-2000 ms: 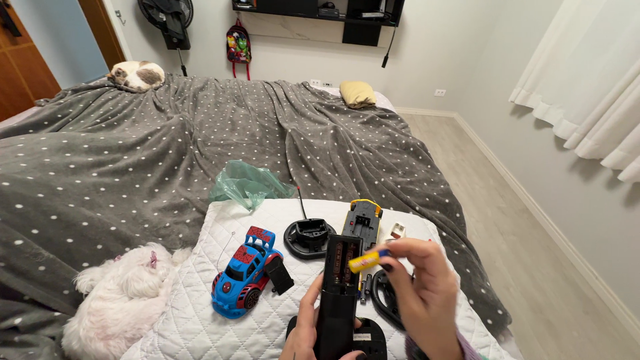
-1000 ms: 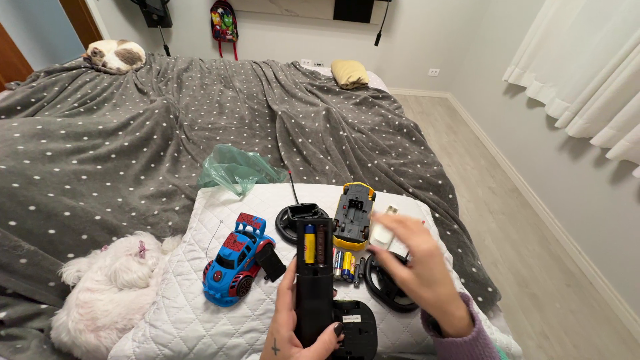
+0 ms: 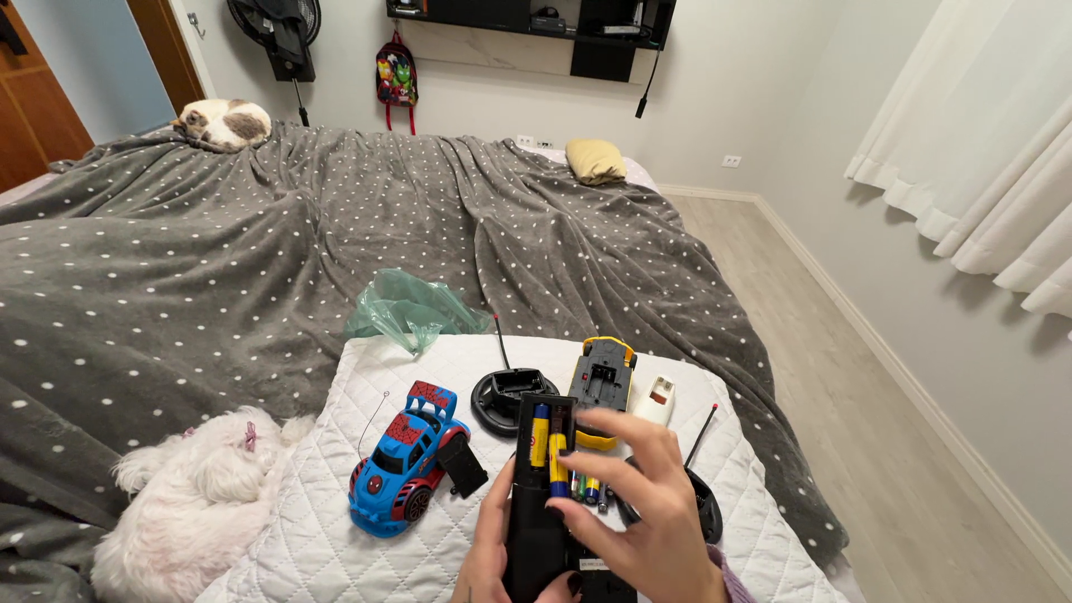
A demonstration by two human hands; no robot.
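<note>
My left hand (image 3: 487,544) grips a black plastic battery-powered device (image 3: 536,536) whose long battery compartment faces up. One yellow and blue battery (image 3: 538,437) lies in the left slot. My right hand (image 3: 645,502) has its thumb and fingers on a second such battery (image 3: 558,465), at the right slot. Beyond the device are a black steering-wheel controller (image 3: 494,410) with an antenna and an upturned yellow toy car (image 3: 599,381). Several loose batteries (image 3: 591,490) lie partly hidden behind my right hand. A blue and red toy car (image 3: 406,461) stands left, a black cover (image 3: 461,466) against it.
A white quilted pad (image 3: 310,511) lies under the toys. Around it are a green plastic bag (image 3: 410,310), a fluffy white dog (image 3: 201,502), a second wheel controller (image 3: 706,507) and a white plastic part (image 3: 656,400). A curled cat (image 3: 224,124) rests on the grey dotted blanket (image 3: 385,226).
My right hand has come from the loose batteries to the device, bringing a second battery to the right slot. The first battery was in my right hand two seconds ago.
</note>
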